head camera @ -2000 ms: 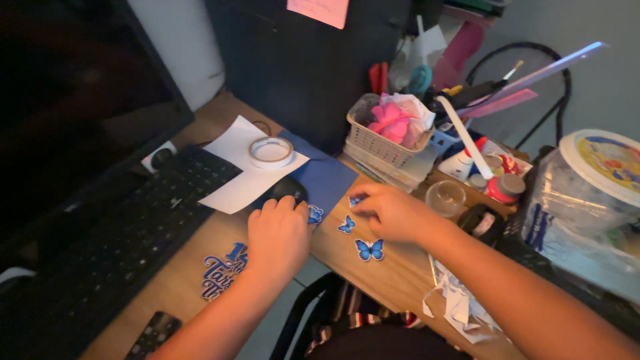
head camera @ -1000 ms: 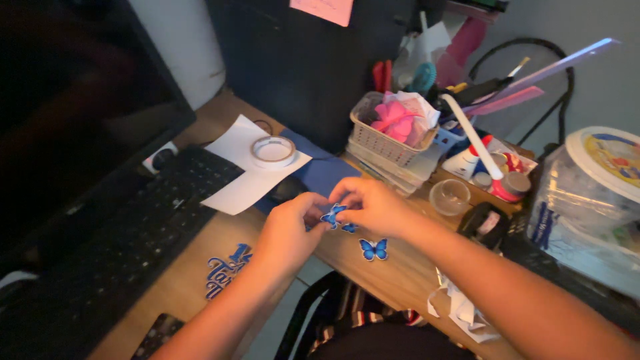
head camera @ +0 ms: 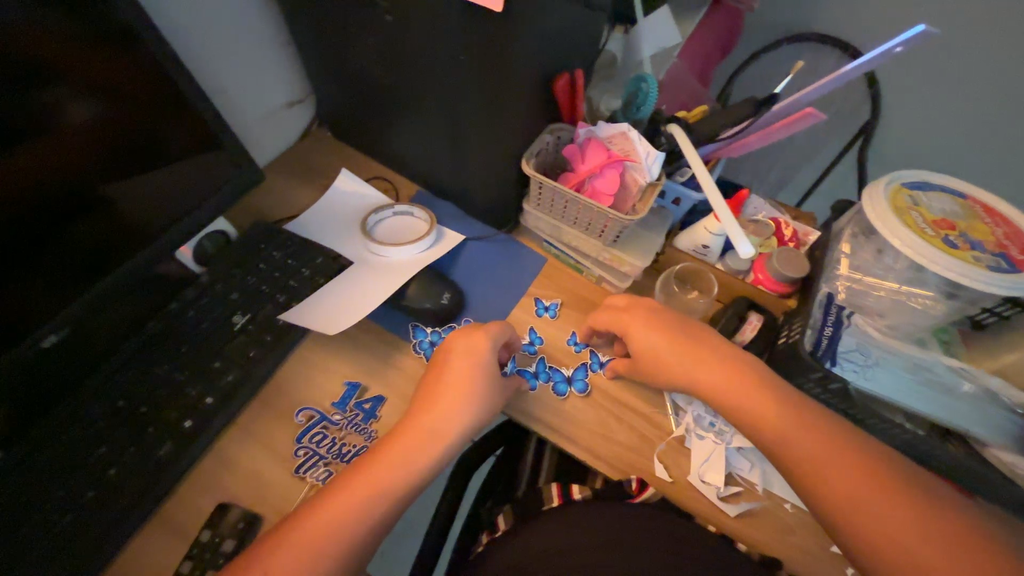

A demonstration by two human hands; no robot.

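Several blue paper butterfly cutouts form a curve on the wooden desk, one more lying above them. At the curve's left end, the fingertips of my left hand touch a partly hidden butterfly; whether they pinch it is unclear. My right hand rests at the right end, finger and thumb apart beside two small butterflies. More butterflies lie behind my left hand, by the blue sheet's edge. A blue lettered cutout topper lies left of my left forearm, which partly covers it.
A tape roll sits on white paper beside a black mouse and keyboard. Behind are a basket and a clear cup. Paper scraps lie near the right forearm, with a lidded tub beyond.
One second ago both hands met over a butterfly; now they are apart at the two ends of a curve of butterflies. More butterflies show between them.
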